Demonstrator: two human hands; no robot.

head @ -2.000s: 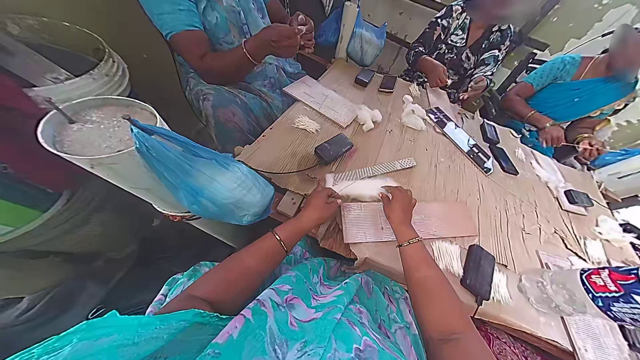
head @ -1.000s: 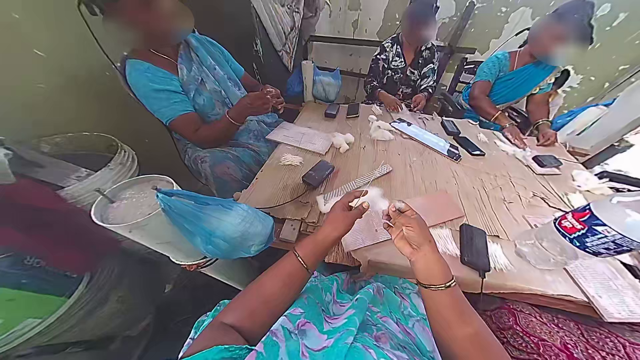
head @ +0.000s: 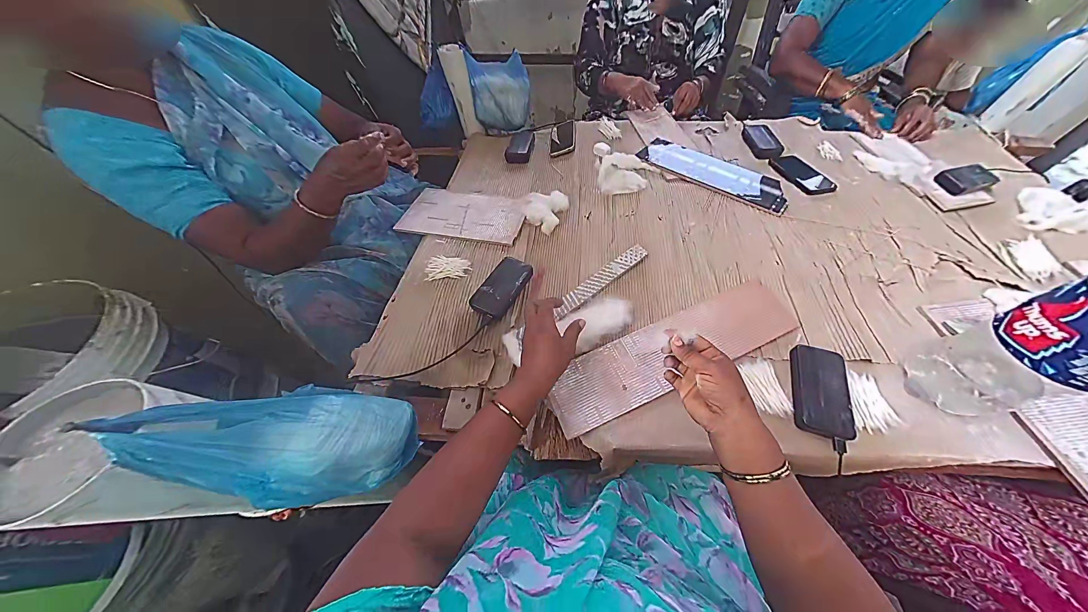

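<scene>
My left hand [head: 548, 340] rests with its fingers apart at a roll of white cotton wool [head: 602, 321], beside a narrow patterned strip [head: 608, 276]. Whether it grips the cotton cannot be told. My right hand [head: 701, 374] is raised over a ridged pinkish board [head: 739, 316], a small tuft of cotton [head: 680, 337] pinched between thumb and fingertips. Right of that hand, thin white cotton wicks [head: 765, 387] lie on the table on the near side of the board. More wicks [head: 871, 402] lie beyond a black power bank [head: 822, 393].
Cardboard covers the table [head: 680, 229]. A black device [head: 501, 287] with a cable lies left of the strip. A plastic bottle [head: 977, 370] is at the right. A blue plastic bag [head: 263, 442] and a bucket [head: 68, 433] stand at the left. Several people work around the table.
Both hands were together on the cotton, then raised close together with some of it. Now they are apart, the left down by the roll, the right with a tuft.
</scene>
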